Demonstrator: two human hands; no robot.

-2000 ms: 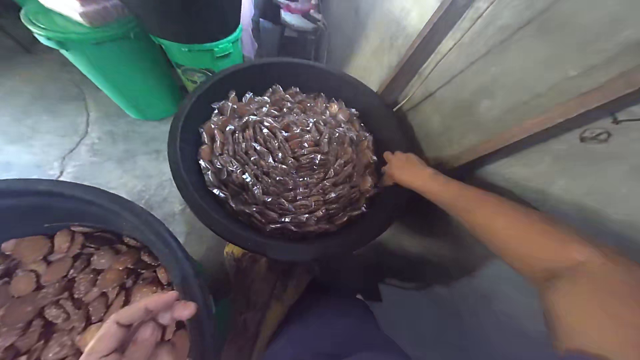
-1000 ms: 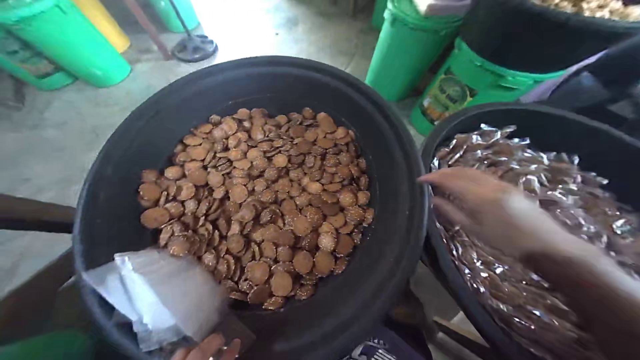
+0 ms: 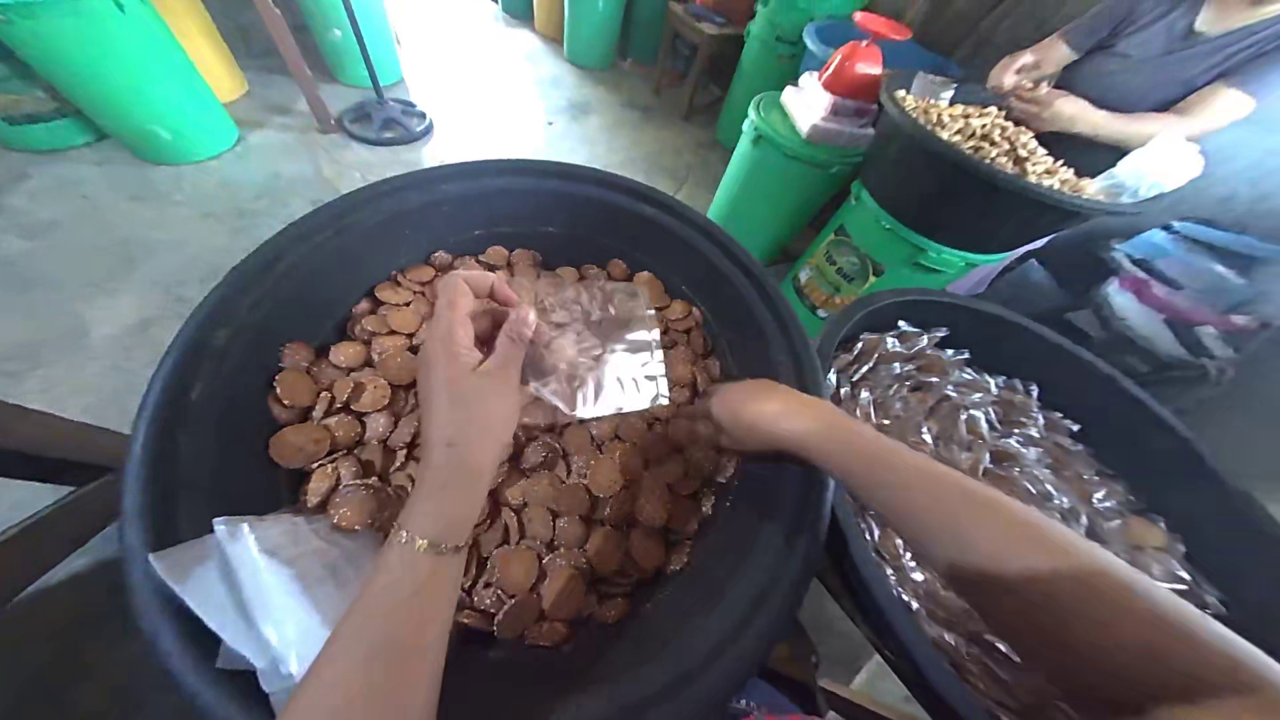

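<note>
Round brown cookies (image 3: 600,500) fill the bottom of a large black plastic tub (image 3: 250,290). Above them my left hand (image 3: 475,330) pinches the left edge of a clear plastic bag (image 3: 605,345) between thumb and fingers. My right hand (image 3: 745,415) reaches down among the cookies at the tub's right side; its fingers are blurred and partly hidden, so its hold cannot be told. A stack of clear plastic bags (image 3: 280,590) lies at the tub's lower left, partly behind my left forearm.
At the right, a second black tub (image 3: 1130,390) holds filled clear packets (image 3: 970,420). Beyond it, a person's hands (image 3: 1040,95) are over a black tub of light brown pieces (image 3: 1000,140). Green buckets (image 3: 780,170) stand between the tubs, and a round-based stand (image 3: 385,120) is on the floor behind.
My right hand has moved from over the tub of packets into the cookies. My left hand, near the stacked bags a second ago, now holds a bag above the cookies. The view has shifted.
</note>
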